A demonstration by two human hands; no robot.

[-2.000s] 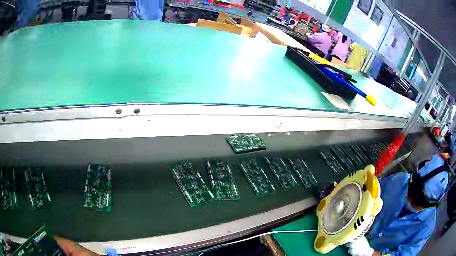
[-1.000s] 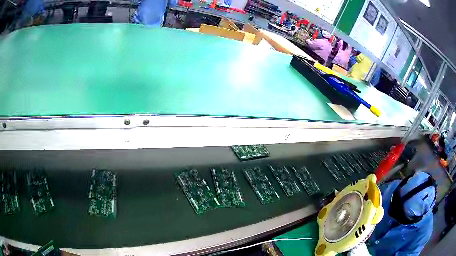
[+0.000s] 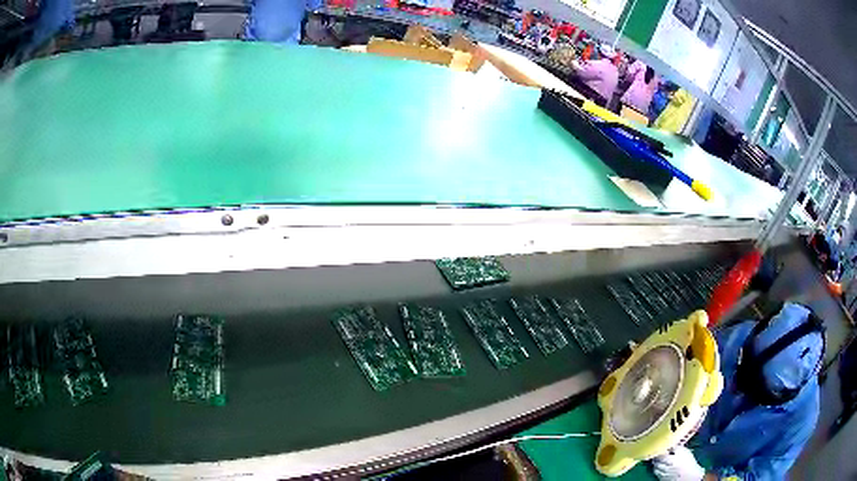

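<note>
A corner of a green circuit board (image 3: 86,467) shows at the bottom left edge, cut off by the frame. A small skin-toned sliver beside it may be my right hand, but it is too cut off to tell its grip. My left hand is not visible. On the dark conveyor belt (image 3: 282,376) lie several green circuit boards, among them one at the left (image 3: 198,359), a close pair in the middle (image 3: 432,340) and one crosswise near the far rail (image 3: 472,272).
A white metal rail (image 3: 376,233) and long green shelf (image 3: 235,131) run beyond the belt. A black tray (image 3: 601,141) with blue and yellow tools sits on the shelf. At right are a yellow fan (image 3: 658,395), a red-wrapped post (image 3: 735,287) and a person in blue (image 3: 785,376).
The held board and the bare hand at the bottom left have dropped almost out of the picture. The boards on the belt have shifted slightly right; the view has also moved a little.
</note>
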